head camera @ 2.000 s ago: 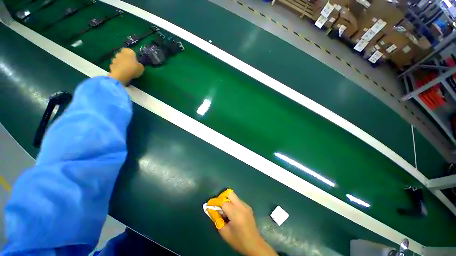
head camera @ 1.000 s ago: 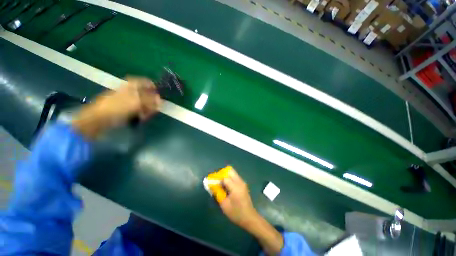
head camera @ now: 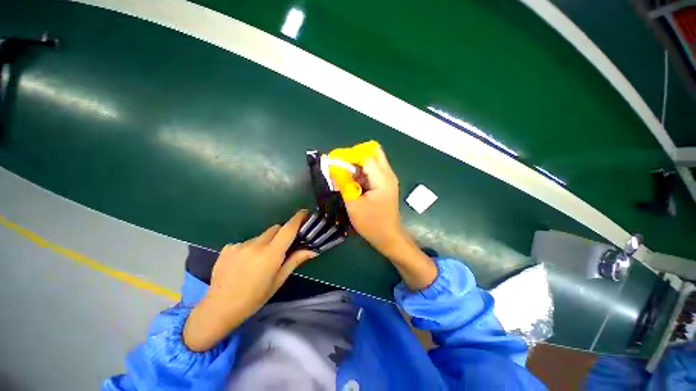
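My left hand [head camera: 259, 267] holds a bunch of black watches [head camera: 324, 221] near the bench's front edge, their straps fanned side by side. One strap with a silver glint at its end points away from me. My right hand [head camera: 374, 198] wears yellow-orange finger coverings [head camera: 357, 155] on its thumb and fingers and pinches a white wipe [head camera: 330, 172] against the upper part of the bunch. The fingertips and the wipe hide part of the watches.
A spare white wipe [head camera: 421, 198] lies right of my right hand. A grey dispenser with a metal top [head camera: 565, 252] and a crinkled silvery packet [head camera: 525, 304] are at the right. A black strap [head camera: 23, 47] lies far left. A white rail [head camera: 366, 99] borders the green belt [head camera: 458, 69].
My left hand has come back from the belt with the black watches to the bench in front of me. My right hand, still pinching the wipe, now meets them. The view has turned downward.
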